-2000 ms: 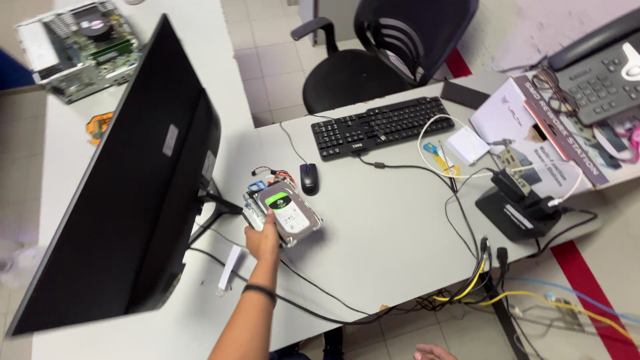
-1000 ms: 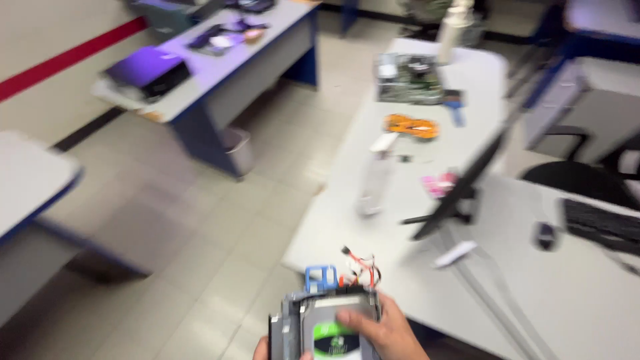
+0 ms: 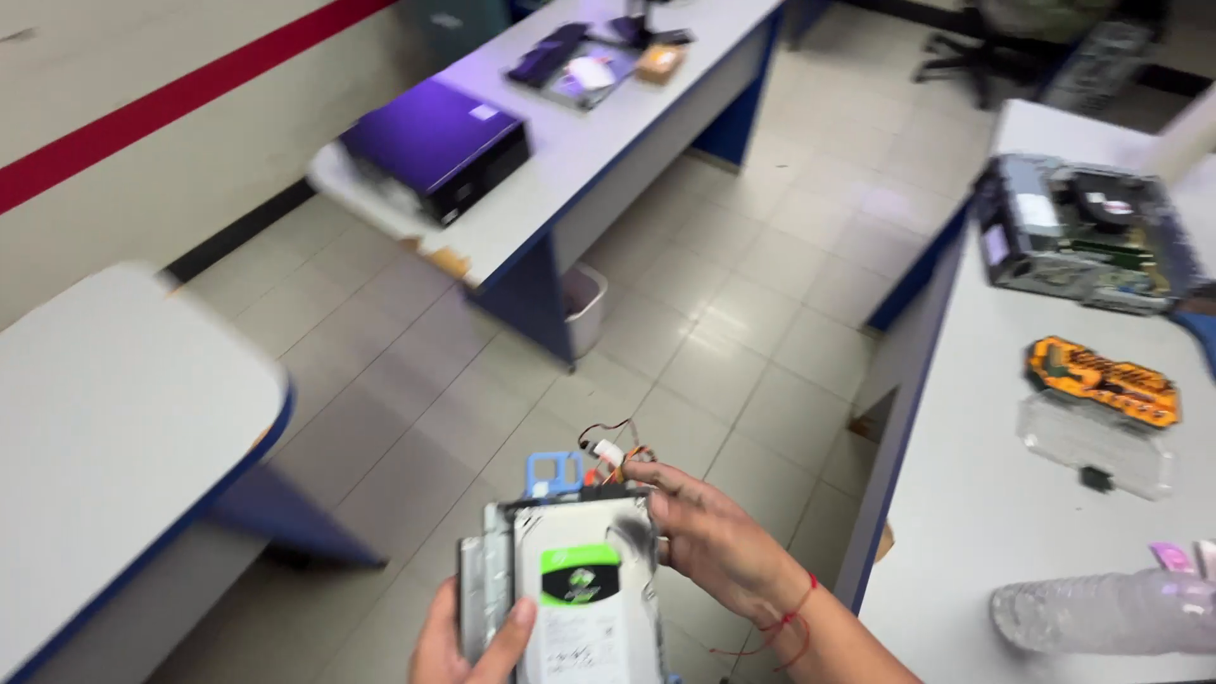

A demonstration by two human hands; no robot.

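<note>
A hard disk drive (image 3: 589, 589) with a green and black label sits on a metal drive bracket (image 3: 496, 570), held over the floor at the bottom centre. My left hand (image 3: 475, 636) grips its left side, thumb on the drive's face. The fingers of my right hand (image 3: 712, 532) are on the upper right edge, beside a bunch of thin coloured cables (image 3: 617, 456). A blue plastic latch (image 3: 554, 473) sticks up from the far end of the bracket. A red string is around my right wrist.
On the right desk lie an opened computer case (image 3: 1083, 233), an orange screwdriver bit set (image 3: 1102, 380), its clear lid (image 3: 1092, 446) and a plastic bottle (image 3: 1102, 613). A desk (image 3: 123, 399) stands left; another ahead bears a dark computer case (image 3: 437, 142). A waste bin (image 3: 584, 309) stands beneath.
Two seconds ago the drive was on the desk beside the mouse under one hand; now both hands hold it in the air. The view has swung away from the monitor and keyboard.
</note>
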